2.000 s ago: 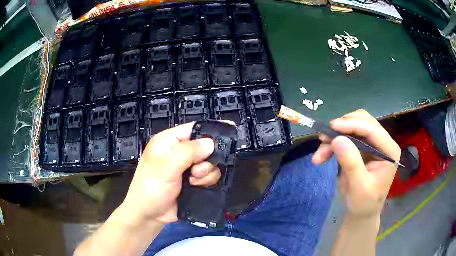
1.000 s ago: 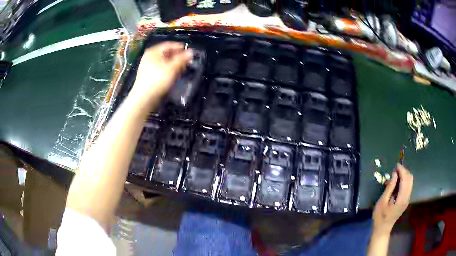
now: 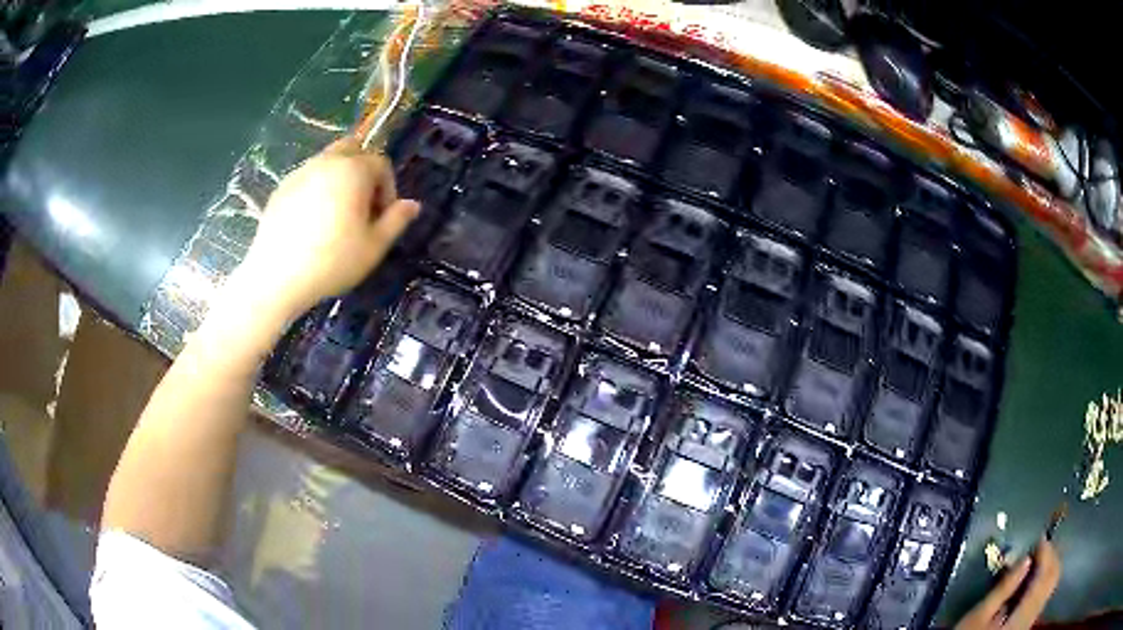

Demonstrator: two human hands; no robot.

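Note:
A black glossy tray (image 3: 491, 501) lies tilted across the view, with three rows of pockets holding black phone housings (image 3: 478, 458). My left hand (image 3: 326, 222) is over the tray's left edge, fingers curled and thumb toward the pockets. It hides part of the left end, and whether it grips anything is hidden. My right hand (image 3: 1028, 593) is cut off at the lower right. It holds the thin dark tweezers (image 3: 1054, 529), tip up, right of the tray. Pale slips (image 3: 1096, 433) lie loose above it, and a smaller group (image 3: 996, 556) lies beside its fingers.
Clear wrinkled film (image 3: 234, 203) is stuck on the green mat (image 3: 111, 160) left of the tray. Orange and white tape (image 3: 788, 68) and dark cables run along the back edge. A brown cardboard box (image 3: 105, 406) is on the floor at lower left.
The view has shifted, with the tray now lower and more slanted. My left hand held a housing over the tray's upper left; now it is at the left edge, with no housing visible in it.

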